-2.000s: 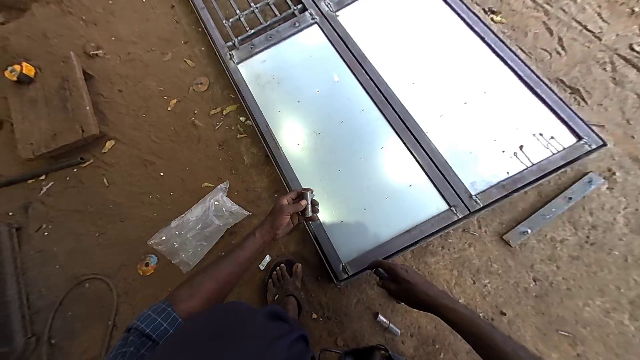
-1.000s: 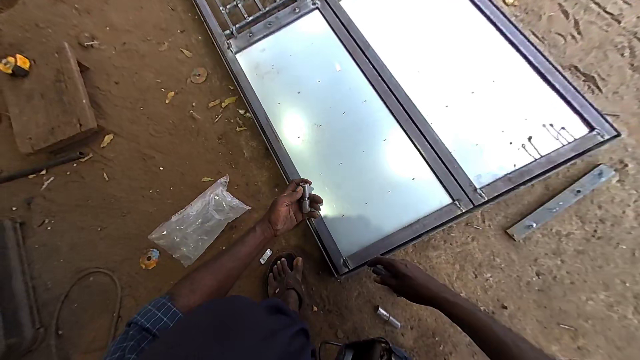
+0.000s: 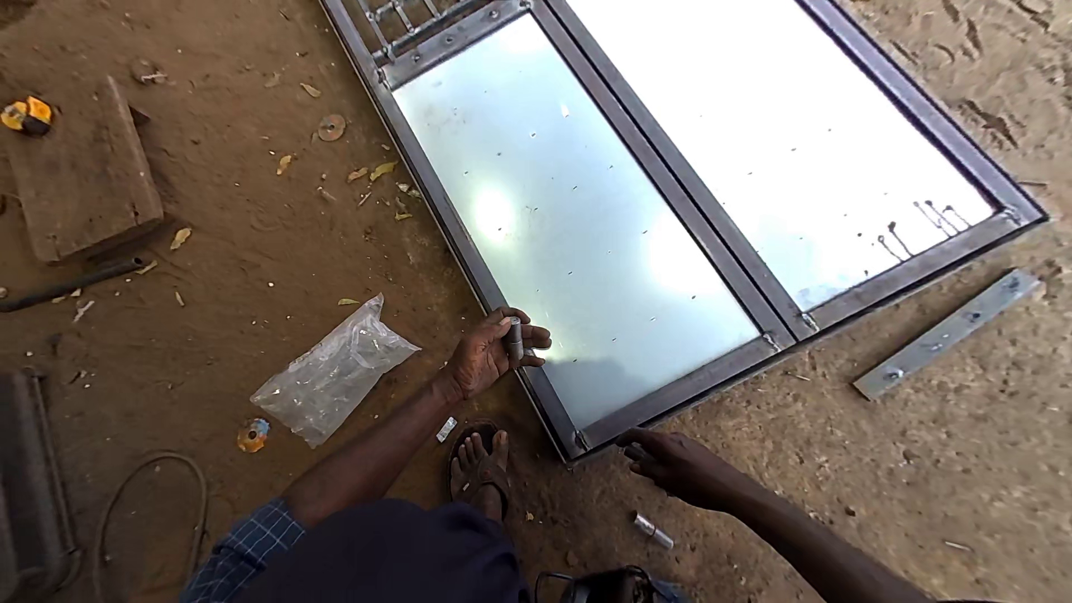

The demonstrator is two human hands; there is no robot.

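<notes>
My left hand (image 3: 494, 352) holds a short metal cylinder (image 3: 515, 338), which looks like a weld-on hinge barrel, over the left edge of a metal door frame (image 3: 678, 398). Pale sheet panels (image 3: 569, 226) fill the frame, which lies on the ground. Just past the frame's near edge is my right hand (image 3: 662, 465), fingers curled around a small dark piece that I cannot make out well. Another metal cylinder (image 3: 652, 530) lies on the soil below that hand.
Flat metal bar (image 3: 946, 335) on the right; clear plastic bag (image 3: 331, 377) left of my left hand. Wooden board (image 3: 84, 184), tape measure (image 3: 28, 115), black pipe (image 3: 75, 285) and cable (image 3: 151, 461) farther left. My sandalled foot (image 3: 481, 469) stands beside the frame's corner.
</notes>
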